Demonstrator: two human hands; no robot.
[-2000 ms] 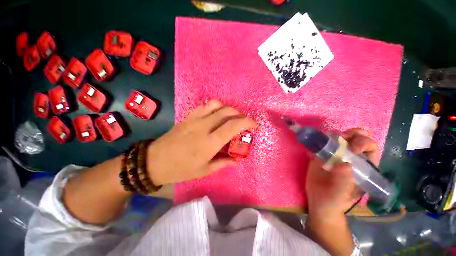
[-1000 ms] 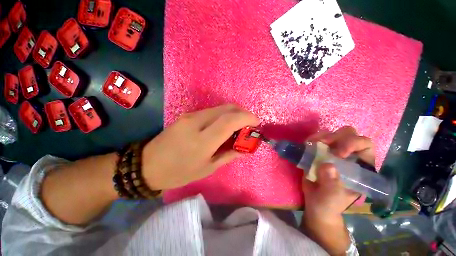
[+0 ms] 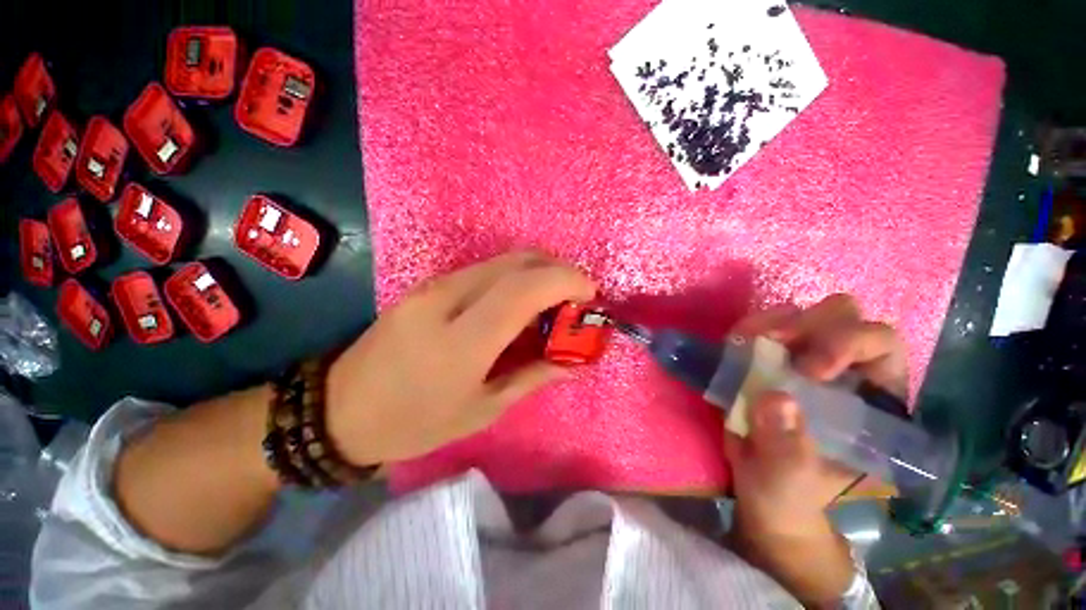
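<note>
My left hand (image 3: 447, 346) holds a small red plastic housing (image 3: 575, 343) in its fingertips above the pink mat (image 3: 500, 155). A small silver or white component shows inside the housing. My right hand (image 3: 804, 417) is shut around a large clear dispensing syringe (image 3: 863, 439) with dark contents at its front and a cream tape wrap (image 3: 753, 384). The syringe's dark narrow tip (image 3: 628, 329) points left, at the housing's upper right edge. Whether the tip touches the housing cannot be told.
Several red housings (image 3: 278, 236) stand on the dark green bench left of the mat. A white card (image 3: 721, 89) with black specks lies on the mat's upper part. White paper (image 3: 1024, 290) and dark equipment (image 3: 1044, 439) are at the right edge. Clear crumpled plastic (image 3: 26, 334) is at far left.
The syringe has moved left and its tip has come from apart to right beside the held housing. The camera view has shifted too. Both hands keep their hold.
</note>
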